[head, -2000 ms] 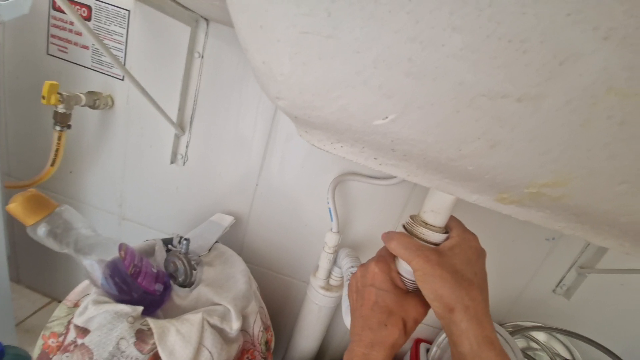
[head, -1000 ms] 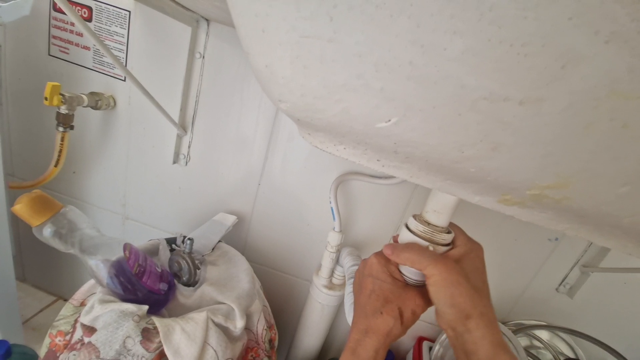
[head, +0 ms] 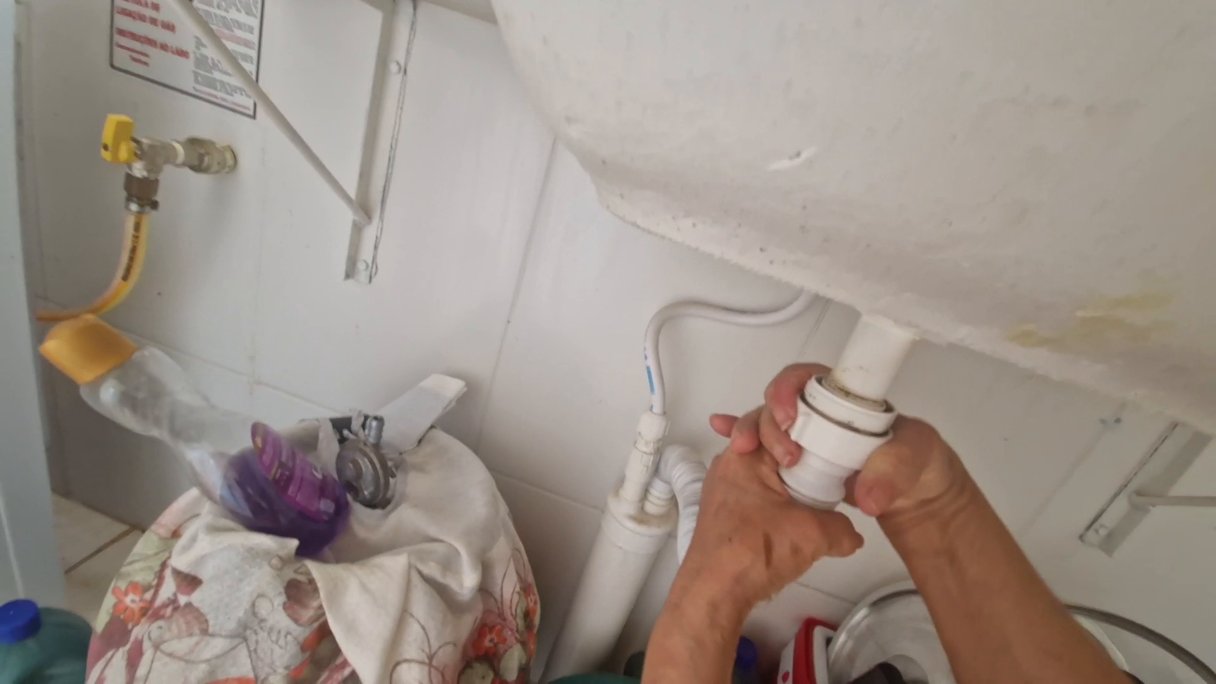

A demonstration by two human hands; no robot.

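A white plastic drain fitting with a slip nut (head: pixel 834 432) hangs around the lower end of a white drain pipe (head: pixel 872 356) under a sink basin (head: pixel 855 161). My left hand (head: pixel 774 499) wraps the fitting from the left and below. My right hand (head: pixel 907 465) grips it from the right, its fingers partly hidden behind the fitting. To the left, a corrugated white hose (head: pixel 682 484) and a thin white tube (head: pixel 655 351) meet a thick white vertical pipe (head: pixel 613 560) against the tiled wall.
A cloth-covered gas cylinder (head: pixel 418 570) with a metal regulator (head: pixel 366 470) and a purple-and-clear bottle (head: pixel 285 489) stands at the lower left. A yellow-handled gas valve (head: pixel 142 157) is on the wall. Metal brackets (head: pixel 366 180) flank the basin. A clear lid (head: pixel 883 632) lies at the lower right.
My hands have shifted their grip on the fitting; my left fingers now reach up its left side. More of the white fitting shows between the hands.
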